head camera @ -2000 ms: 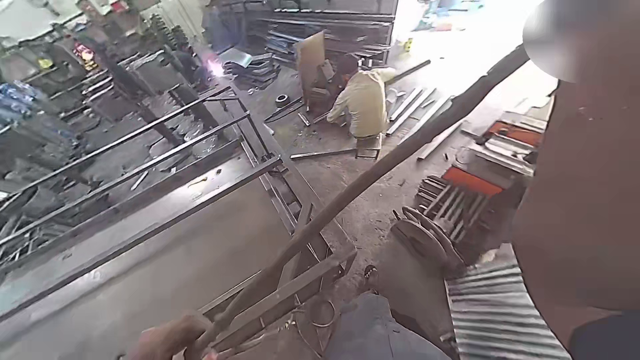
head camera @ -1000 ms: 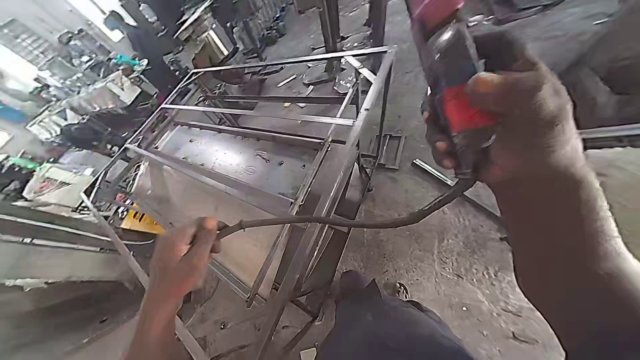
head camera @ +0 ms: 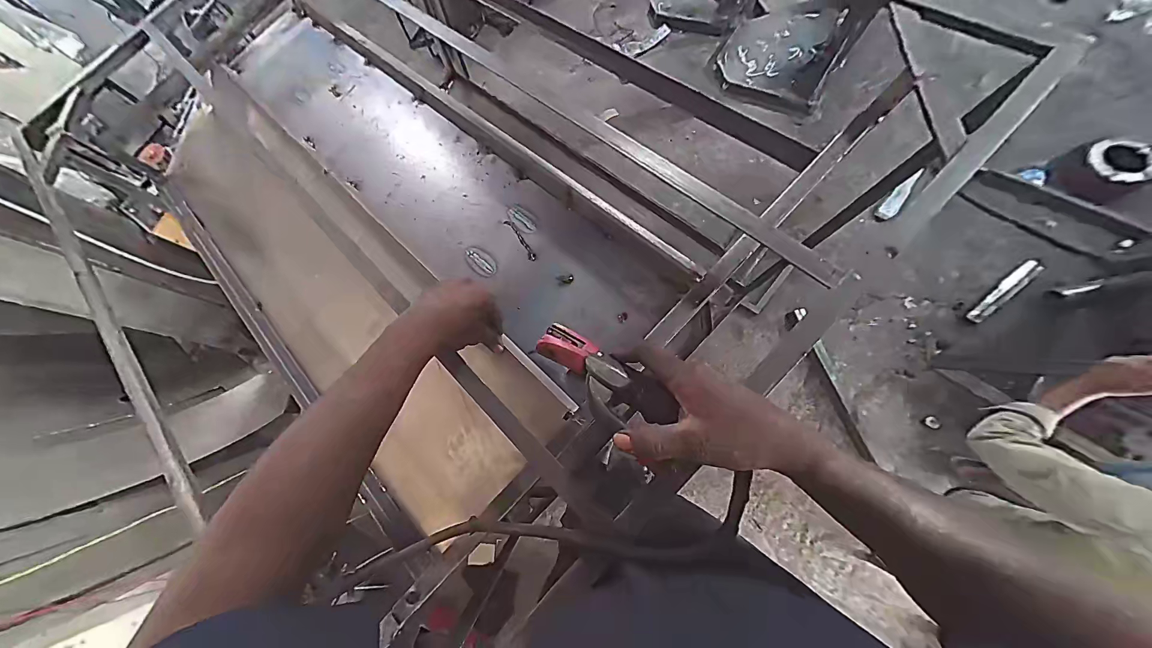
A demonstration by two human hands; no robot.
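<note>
My left hand (head camera: 454, 315) is closed on a thin pale rod (head camera: 540, 373), which looks like a welding electrode, above a steel frame. Its lower end points toward my right hand (head camera: 706, 409). That hand holds a red and black electrode holder (head camera: 567, 346), with the thumb apart from the index finger; the other fingers are partly hidden behind the dark handle. The holder's red tip lies just right of the rod. A dark cable (head camera: 585, 537) loops below my hands, across the front of my body. Under the hands, the welded frame (head camera: 612, 139) surrounds a metal sheet (head camera: 414, 153) and a tan panel (head camera: 306, 243).
At the right edge is another person's arm in a light sleeve (head camera: 1026, 450). A triangular frame section (head camera: 1008, 117) spans the upper right. Dark metal plates (head camera: 783, 54) lie on the floor behind, and a round dark object with a white ring (head camera: 1120, 160) stands at right.
My left hand has let go of the cable and now holds the thin rod. The right hand, still with the holder, is lower and closer to the left. The view has shifted greatly.
</note>
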